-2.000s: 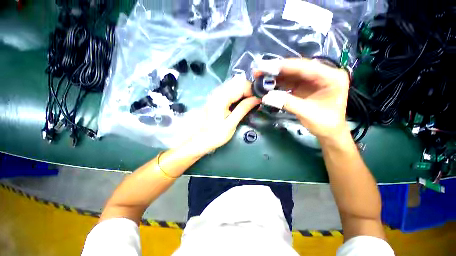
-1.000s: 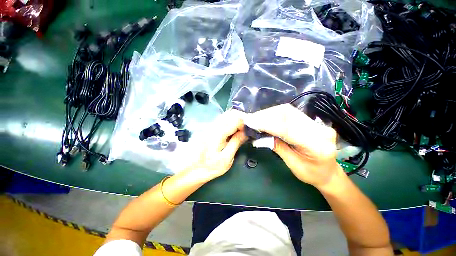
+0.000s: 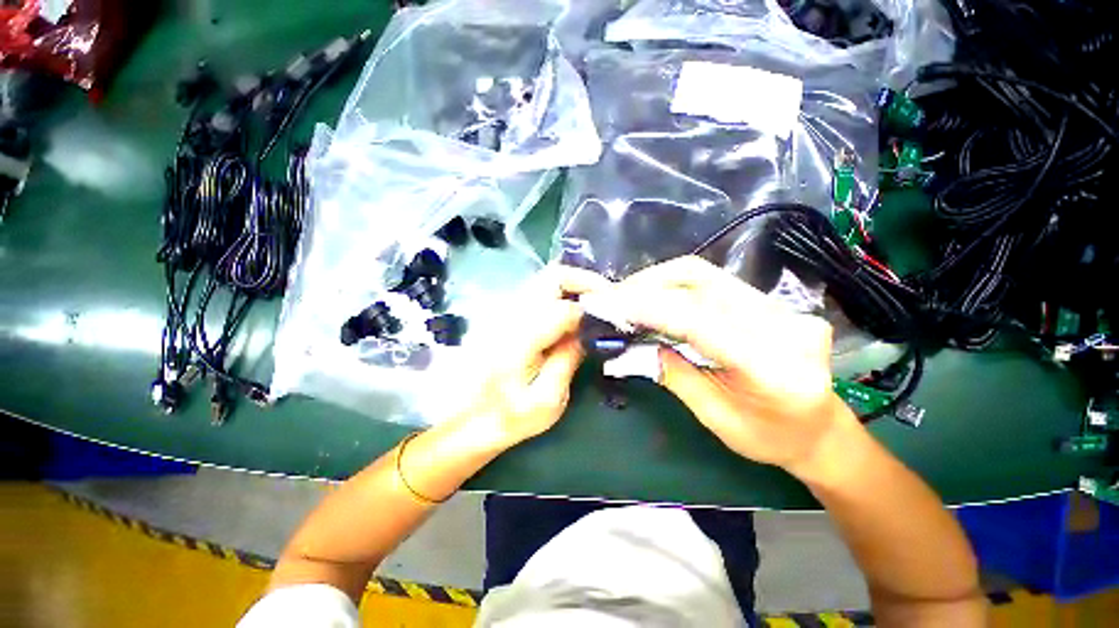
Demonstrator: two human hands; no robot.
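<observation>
My left hand (image 3: 530, 356) and my right hand (image 3: 724, 356) meet in front of me over the table's near part. Between their fingertips they hold a small black plastic housing (image 3: 604, 345), mostly hidden by the fingers. A small dark ring (image 3: 615, 399) lies on the green table just below the fingertips. A coiled black cable (image 3: 828, 264) lies beyond my right hand, with a green circuit board (image 3: 864, 393) beside that hand. Whether this cable joins the held housing cannot be told.
Loose black parts (image 3: 426, 280) lie on a clear poly bag (image 3: 322, 294) at left. A labelled parts bag (image 3: 638, 160) lies behind my hands. Cable bundles (image 3: 219, 215) lie at left, and a cable pile (image 3: 1019, 184) fills the right. A red bag (image 3: 49, 34) is far left.
Since two seconds ago my hands and the view have shifted, and the round end of the housing no longer faces me. Since one second ago the housing has tilted slightly between my fingertips.
</observation>
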